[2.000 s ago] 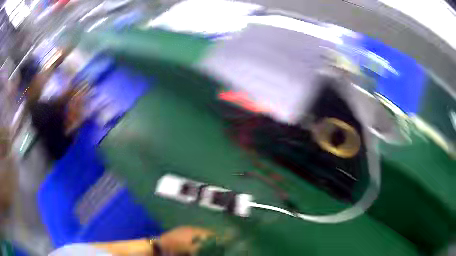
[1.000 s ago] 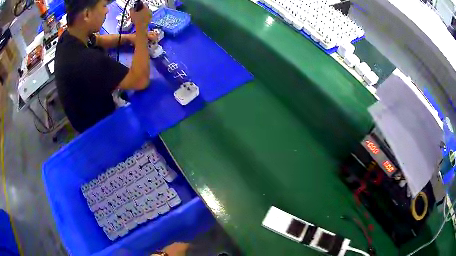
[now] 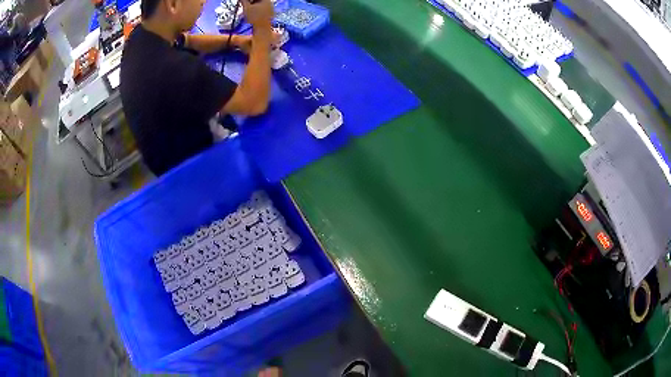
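A sliver of skin at the bottom edge, below the tote, seems to be my left hand (image 3: 270, 372); it is almost wholly cut off, so its fingers and hold cannot be told. My right hand is out of the picture. The blue tote (image 3: 121, 276) stands beside the bench, with rows of white plug adapters (image 3: 232, 269) inside, their pins up. The white test socket strip (image 3: 450, 309), with black square sockets, lies on the green bench (image 3: 412, 213) at lower right. Its white cable runs off the bottom edge.
A digital meter (image 3: 594, 224) glows red at right, below a gridded sheet (image 3: 636, 184) and near a tape roll (image 3: 641, 300). A seated person (image 3: 173, 96) works at a blue mat (image 3: 353, 81) bearing one adapter (image 3: 324, 121). More adapters (image 3: 508, 33) stand at the back.
The view has swung back from a blur and shifted, so tote, mat and strip now sit further right than a second ago. The hand at the bottom edge shows less.
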